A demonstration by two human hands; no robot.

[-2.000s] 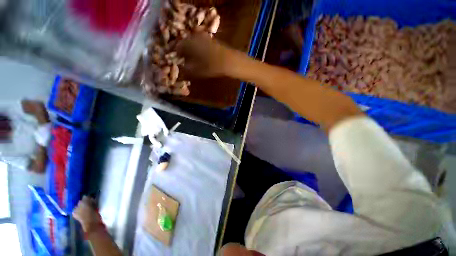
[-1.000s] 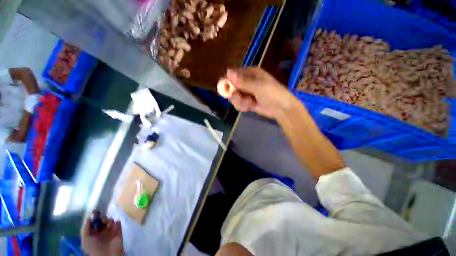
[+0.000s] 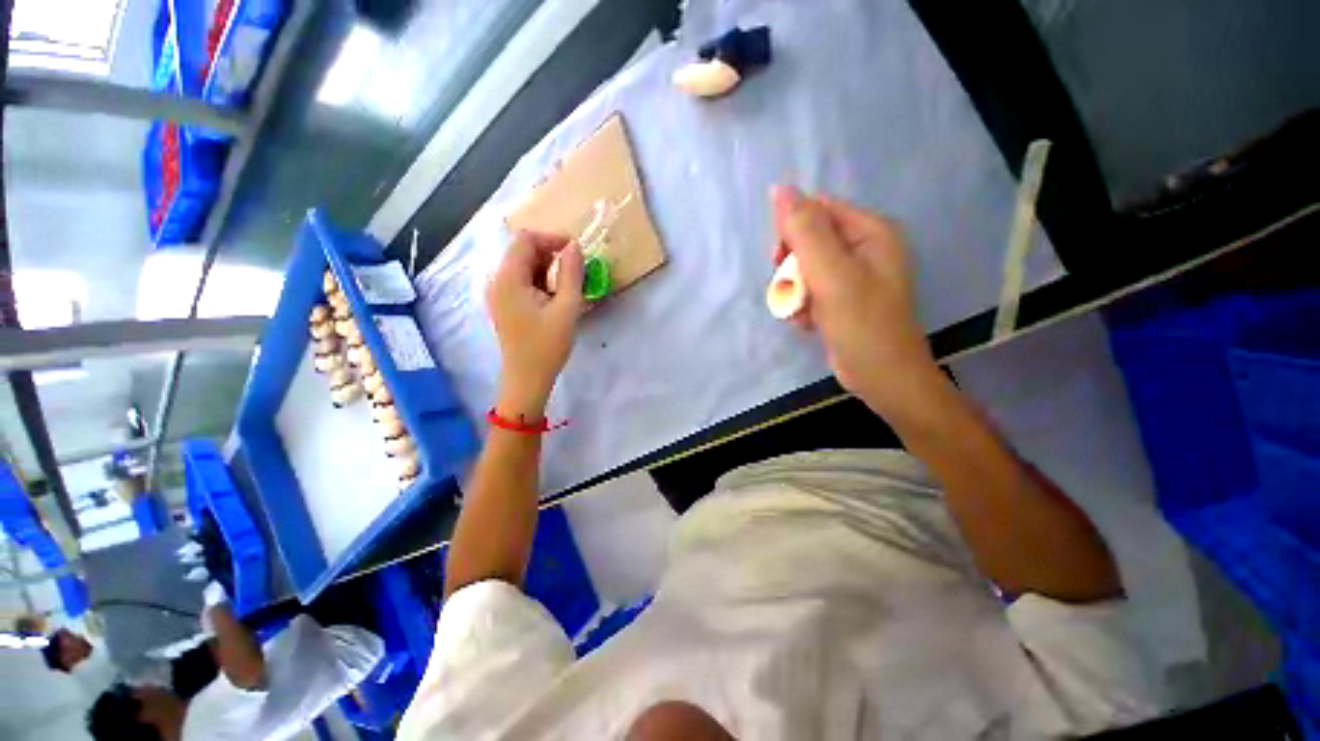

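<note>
My right hand (image 3: 864,297) is over the sheet-covered bench, closed on a flesh-coloured doll part (image 3: 786,290) whose hollow end faces the cardboard side. My left hand (image 3: 533,322) has its thumb and fingers drawn together right beside the green glue cup (image 3: 597,278); whether they hold anything is hidden by the fingers. The green cup sits on the brown cardboard pad (image 3: 637,232) with wrinkled clear tape by it. A dark doll part (image 3: 746,48) lies against a peach part (image 3: 708,78) at the far side of the bench.
A blue tray (image 3: 297,507) at the left holds several joined parts in rows on a pale lining. A masking tape strip (image 3: 1024,239) lies at the right bench edge. Blue crates (image 3: 1230,420) stand at the right. People (image 3: 246,680) are at the lower left.
The view has swung left, bringing the blue tray in. My right hand has brought the peach part from the carton to above the bench. My left hand, earlier with a dark part, is now at the green cup.
</note>
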